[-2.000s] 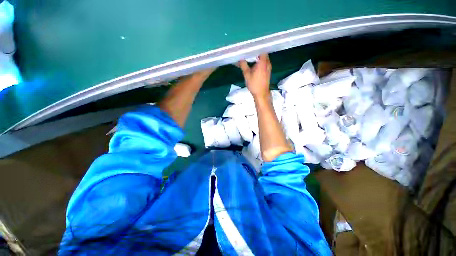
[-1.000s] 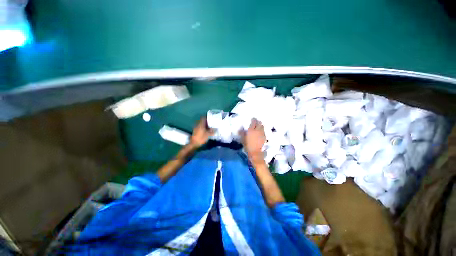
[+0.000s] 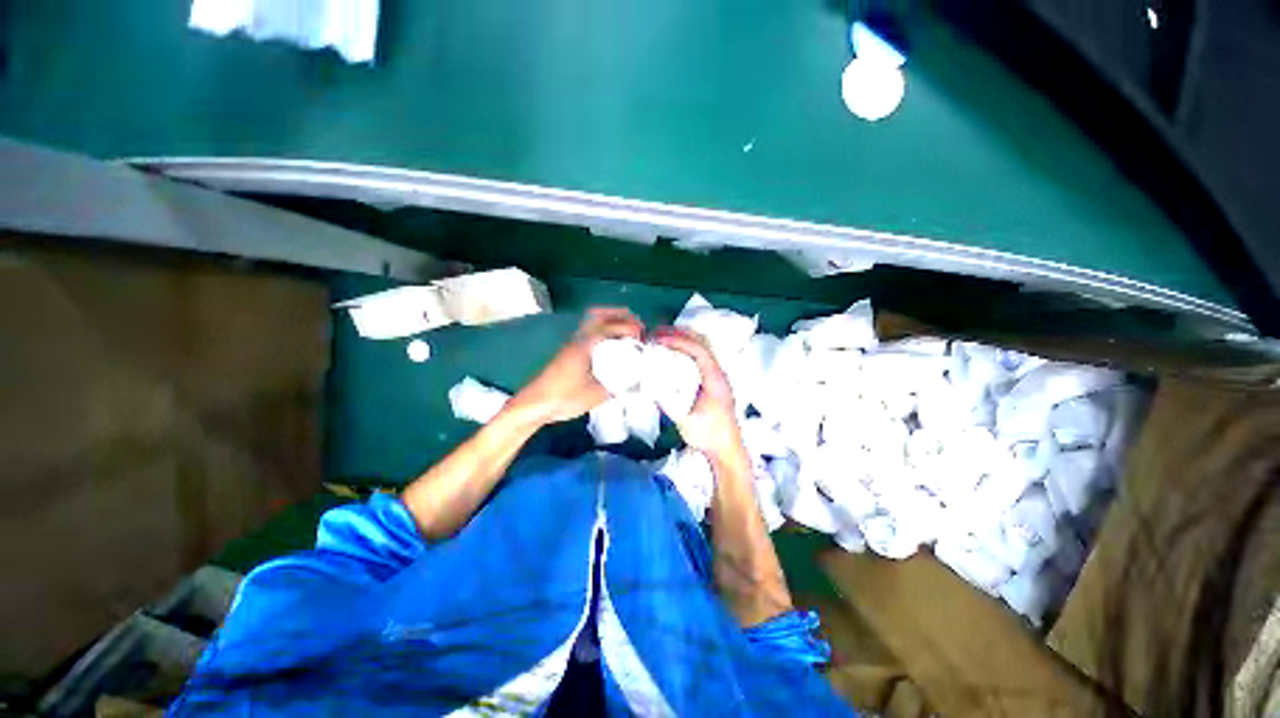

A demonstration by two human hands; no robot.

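My left hand and my right hand are close together above the green bench, near my jacket front. Between them they hold small white wrapped pieces, with rounded ends facing up. A large heap of similar white pieces lies to the right, reaching to my right hand. A loose white piece lies left of my left hand. The undersides of the held pieces and some fingers are hidden.
White boxes and a white disc lie on the lower bench at left. The raised green surface with a metal edge runs across above, bearing a round white item. Brown cardboard stands at left, more at lower right.
My hands were under the metal edge, then apart by the near pieces; now they are together around white pieces. The view has shifted, showing more of the upper surface.
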